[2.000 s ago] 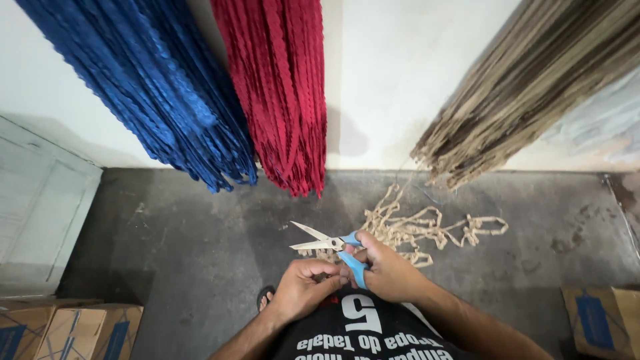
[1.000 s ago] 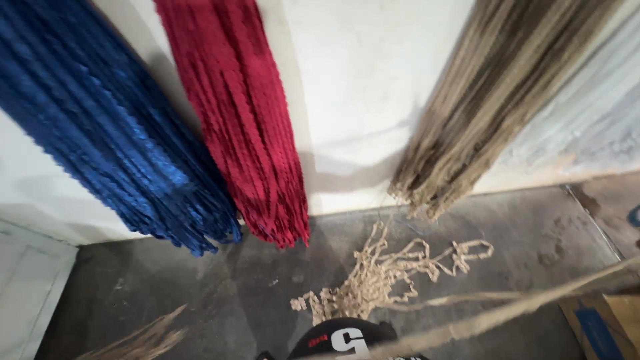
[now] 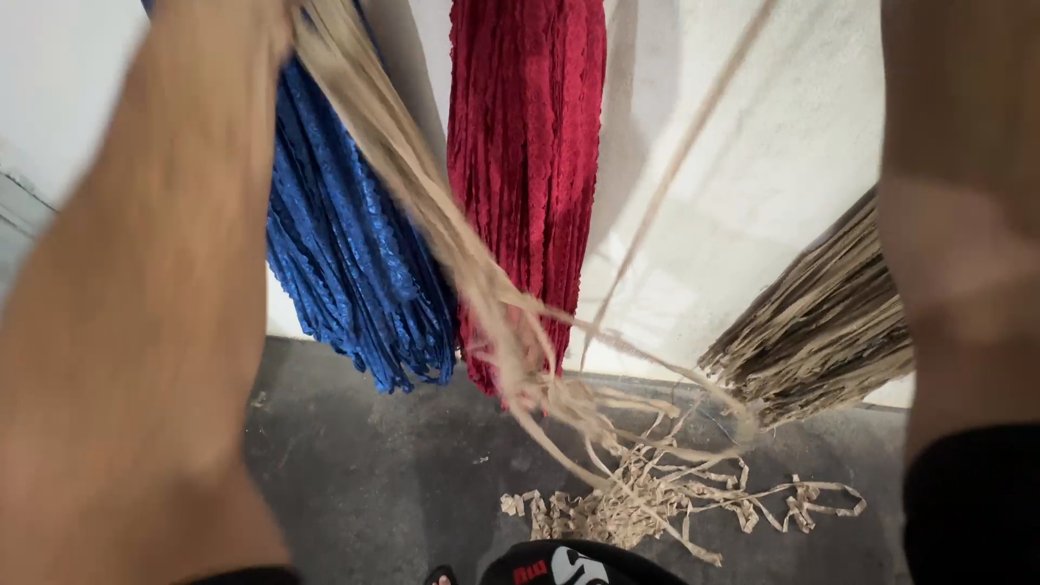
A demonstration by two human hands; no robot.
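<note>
My left forearm rises along the left side, and my left hand [image 3: 264, 18], blurred and mostly cut off at the top edge, is at the upper end of a bundle of beige fabric strips [image 3: 406, 162]. The bundle slants down past blue and red hanging strips, its lower ends loose and blurred. A single beige strand [image 3: 678, 162] runs from the top edge down toward them. My right forearm stands at the right edge; my right hand is out of the frame. On the floor lies a tangled heap of beige strips [image 3: 634, 504].
Bunches of blue [image 3: 341, 244] and red [image 3: 528, 162] ruffled strips hang against a white wall [image 3: 780, 162]. A brown-beige bunch [image 3: 829, 325] hangs at the right, partly behind my right forearm. Dark floor [image 3: 349, 471] lies below, with part of a foot [image 3: 441, 577] at the bottom edge.
Two seconds ago both hands were low before my shirt, the right holding blue-handled scissors. Both arms are now raised, a beige bundle hangs at the left hand, and the scissors are out of view.
</note>
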